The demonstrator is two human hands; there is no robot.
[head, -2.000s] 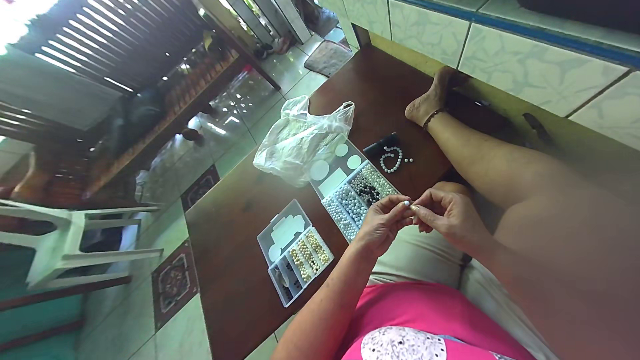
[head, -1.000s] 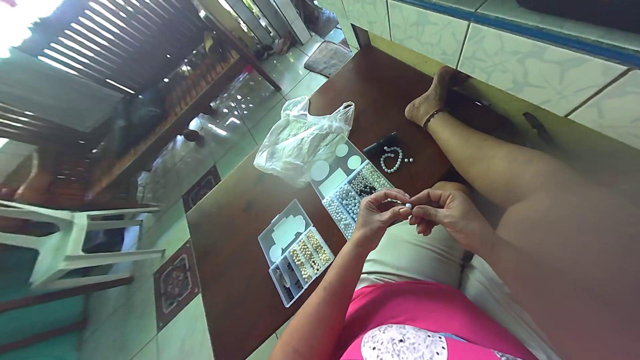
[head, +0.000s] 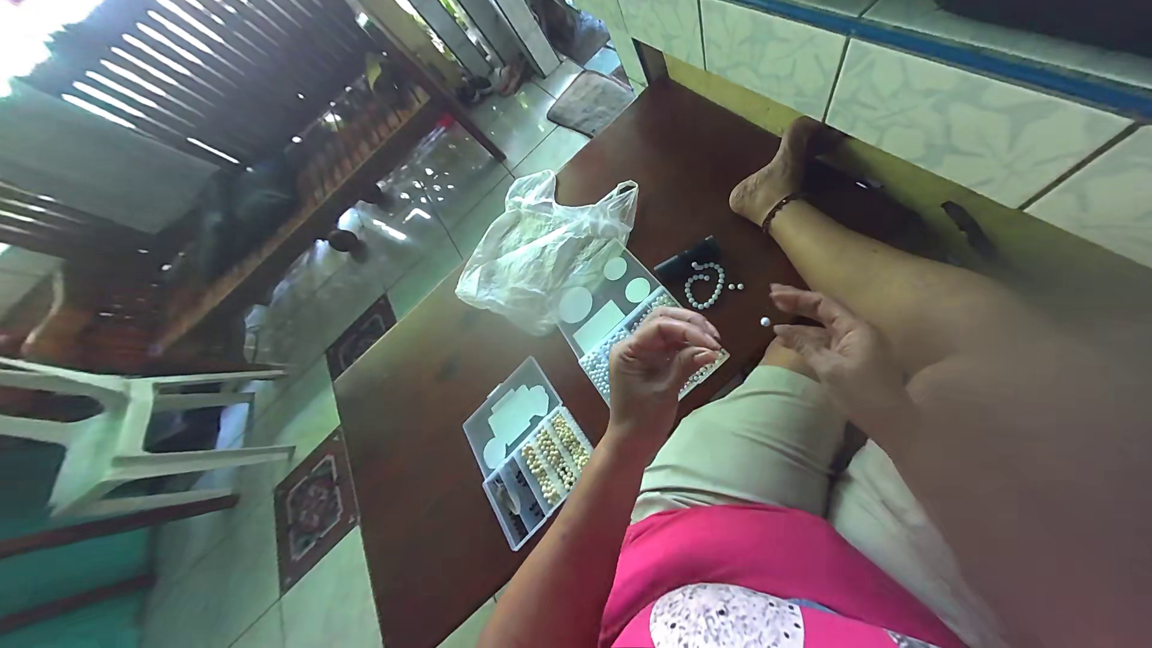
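My left hand (head: 661, 360) is raised over a plastic bead box (head: 601, 364), thumb and fingertips close together; whether something small is between them cannot be told. To its right my right hand (head: 832, 346) has thumb and fingers apart, with a white bead (head: 765, 321) just beyond the fingertips, perhaps on a thread too fine to see. A curved strand of white beads (head: 705, 286) lies beside a dark flat case (head: 686, 258), with loose beads near it. A second divided box (head: 540, 477) holds gold-coloured beads and dark pieces, its lid raised. My left hand hides part of the first box.
The wooden tabletop (head: 405, 432) carries a crumpled translucent plastic bag (head: 544, 243) behind the boxes. My bare leg (head: 864, 243) stretches along the right side, near a tiled ledge (head: 945, 99). A white plastic chair (head: 126, 441) stands on the tiled floor at the left.
My hands were together at the fingertips and have moved apart, the left one to the left over the bead box. The white bead now shows separately near my right fingers.
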